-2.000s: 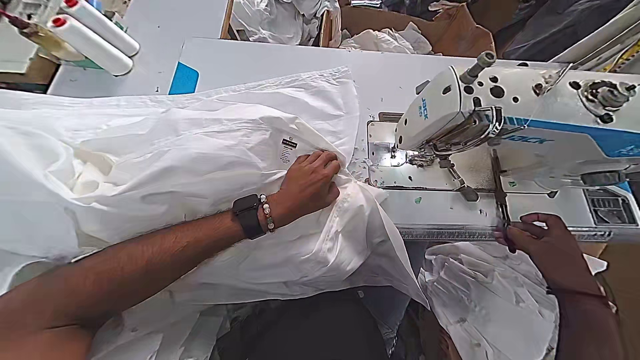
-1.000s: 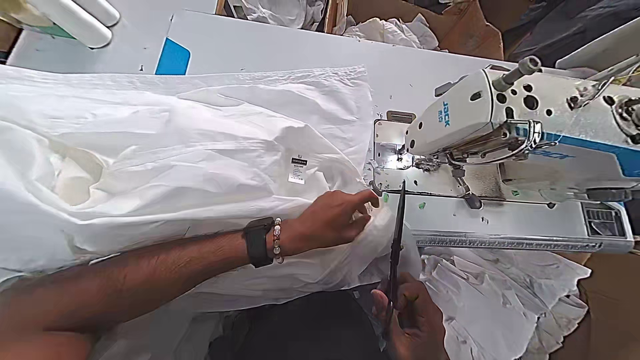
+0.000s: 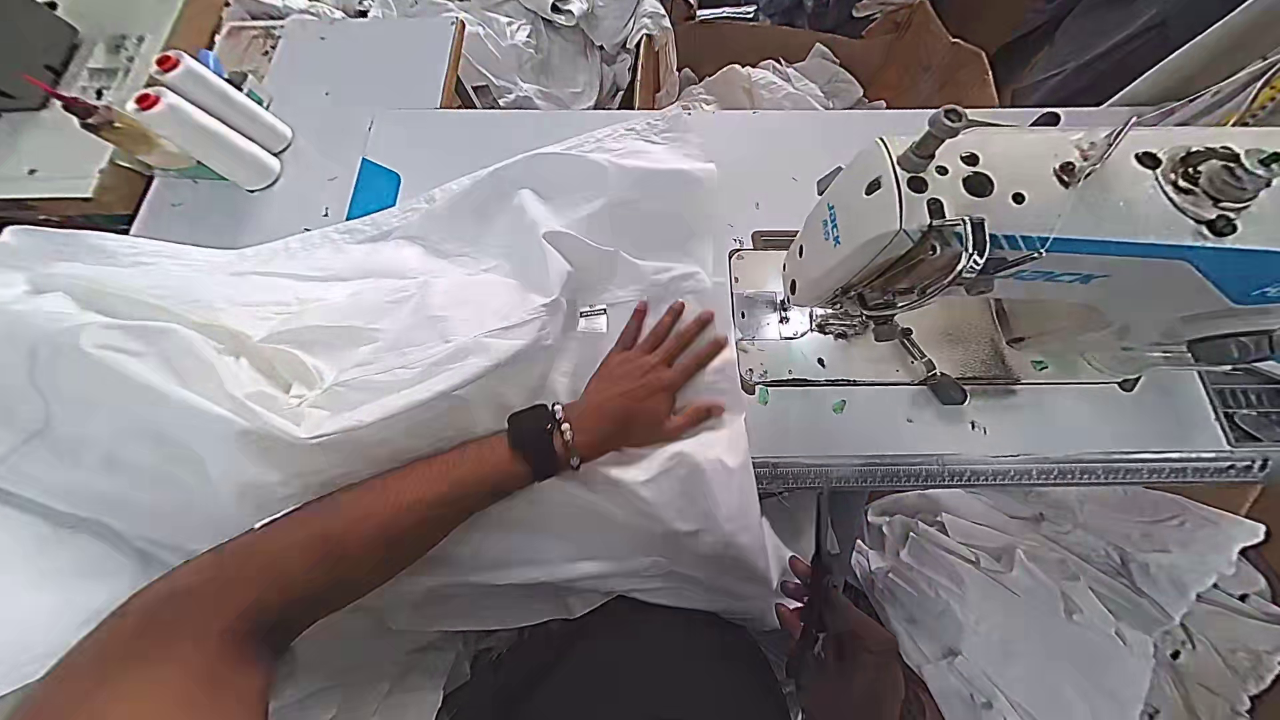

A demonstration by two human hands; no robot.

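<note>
A large piece of white fabric (image 3: 440, 340) covers the left and middle of the sewing table. My left hand (image 3: 655, 380) lies flat on it with fingers spread, close to its right edge, holding nothing. Just up and left of those fingers, a small label (image 3: 592, 318) bearing writing shows on the cloth. Below the table's front edge, my right hand (image 3: 835, 640) holds dark scissors (image 3: 822, 570) with the blades pointing up and away; the hand is partly in shadow. The head of a Jack sewing machine (image 3: 870, 230) stands right of the fabric, its needle area a short way from my left fingertips.
A metal ruler strip (image 3: 1010, 470) runs along the table's front edge. More white fabric (image 3: 1020, 590) hangs in a heap at lower right. White thread cones (image 3: 205, 135) stand at upper left. Behind the table, a cardboard box (image 3: 900, 60) holds white cloth. Green scraps (image 3: 763, 395) lie near the machine.
My right hand took the scissors from the machine bed, and they have since moved down below the table edge. My left hand has gone from bunched fingers at the cloth's edge to lying flat and spread.
</note>
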